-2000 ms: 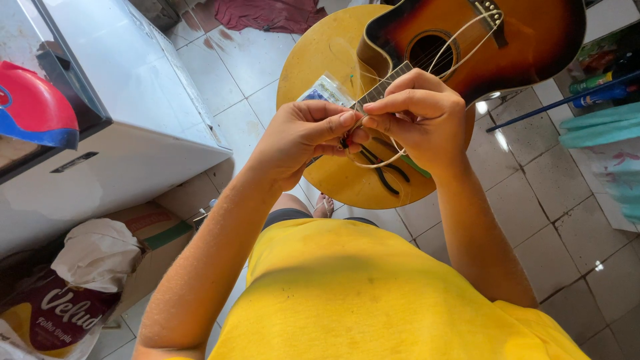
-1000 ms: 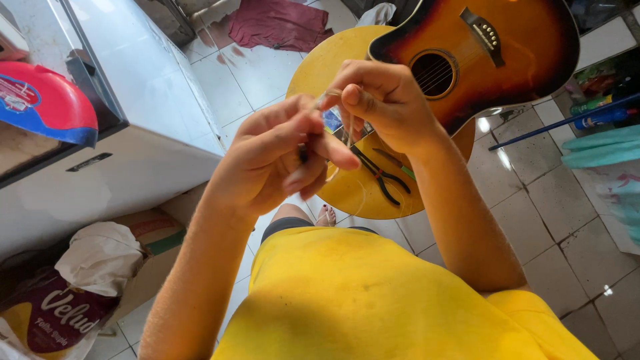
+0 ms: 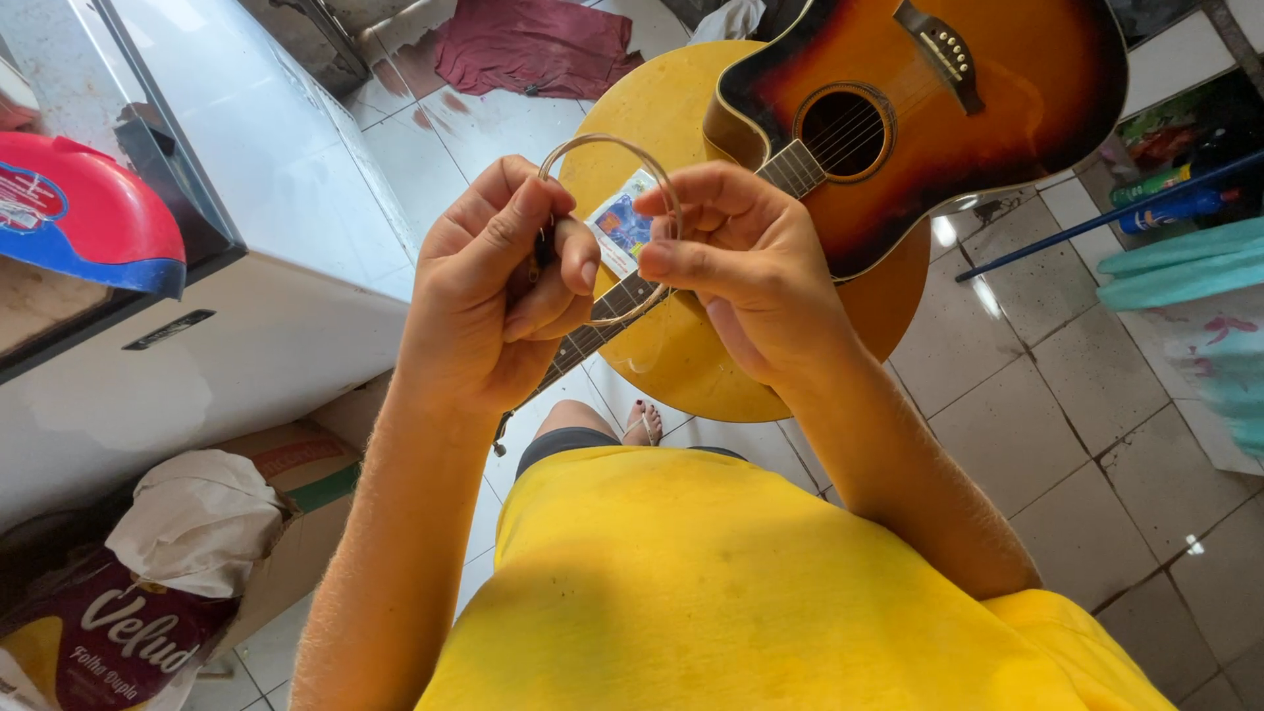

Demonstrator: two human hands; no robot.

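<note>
A coiled guitar string (image 3: 620,140) forms a loop between my two hands. My left hand (image 3: 509,267) pinches the loop's left side between thumb and fingers, with a small dark object partly hidden in the curled fingers. The thumb and fingers of my right hand (image 3: 736,262) are at the loop's right side; whether they grip it I cannot tell. Beyond the hands, a sunburst acoustic guitar (image 3: 997,109) lies across a round yellow stool (image 3: 681,365), its neck running down left behind my hands. A printed packet (image 3: 624,225) lies beside the neck.
A white appliance (image 3: 286,148) stands at the left, with a red and blue object (image 3: 89,207) on top. Below it are a cardboard box (image 3: 311,494) and a plastic package (image 3: 109,632). A maroon cloth (image 3: 538,44) lies on the tiled floor. A blue pole (image 3: 1106,217) is at the right.
The string, seen as loose strands two seconds ago, now shows as a round coil. My hands have moved a little apart. The pliers seen earlier on the stool are now out of sight.
</note>
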